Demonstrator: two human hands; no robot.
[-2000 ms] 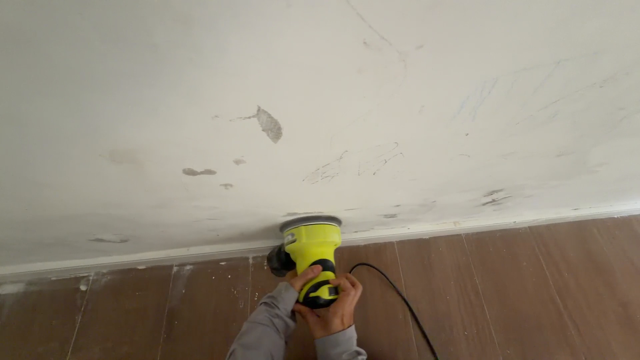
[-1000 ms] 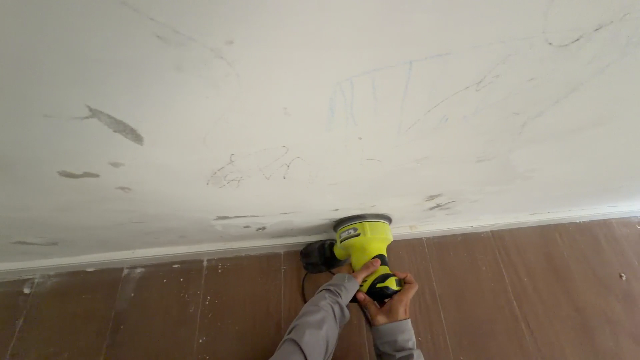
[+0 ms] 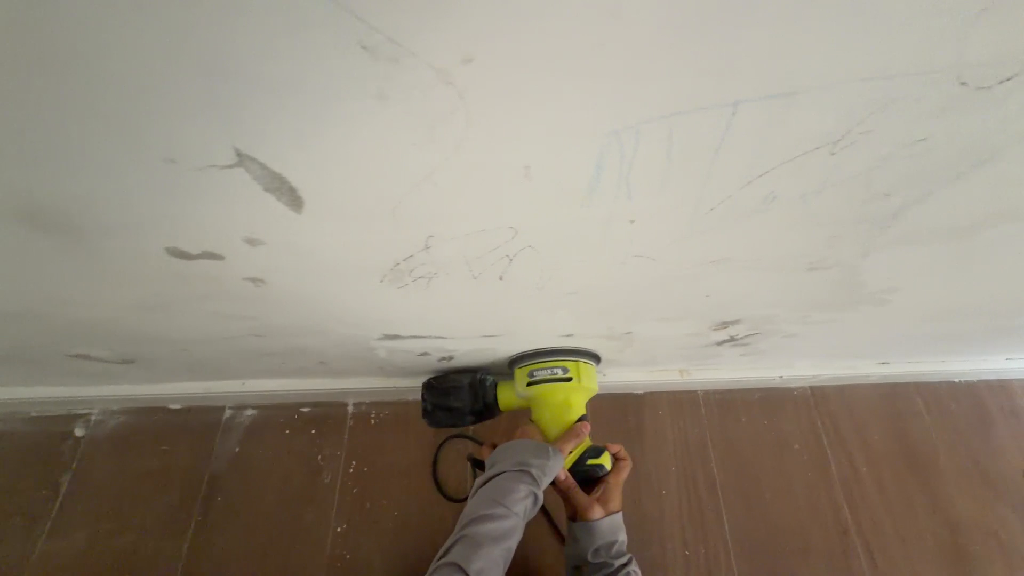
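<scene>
Low against the scuffed white wall (image 3: 496,176), a lime-yellow and black random orbital sander (image 3: 556,400) has its round pad facing the wall surface. Its black dust canister (image 3: 460,398) sticks out to the left. My left hand (image 3: 552,442) is wrapped round the neck of the sander body, its fingers partly hidden by the sleeve and tool. My right hand (image 3: 596,490) holds the black rear end of the tool from below and the right. A black power cord (image 3: 436,472) loops to the left of my left wrist and passes behind my forearms.
White skirting (image 3: 760,378) runs along the foot of the wall. Brown floor tiles (image 3: 264,480) with pale joints and white specks lie below. The wall bears chipped patches (image 3: 272,182), pencil-like scribbles (image 3: 456,256) and faint blue lines (image 3: 628,152).
Between two seconds and one second ago, the sander moved right along the wall's foot with both hands on it. Since then it has moved back left a little, and the cord's loop now shows.
</scene>
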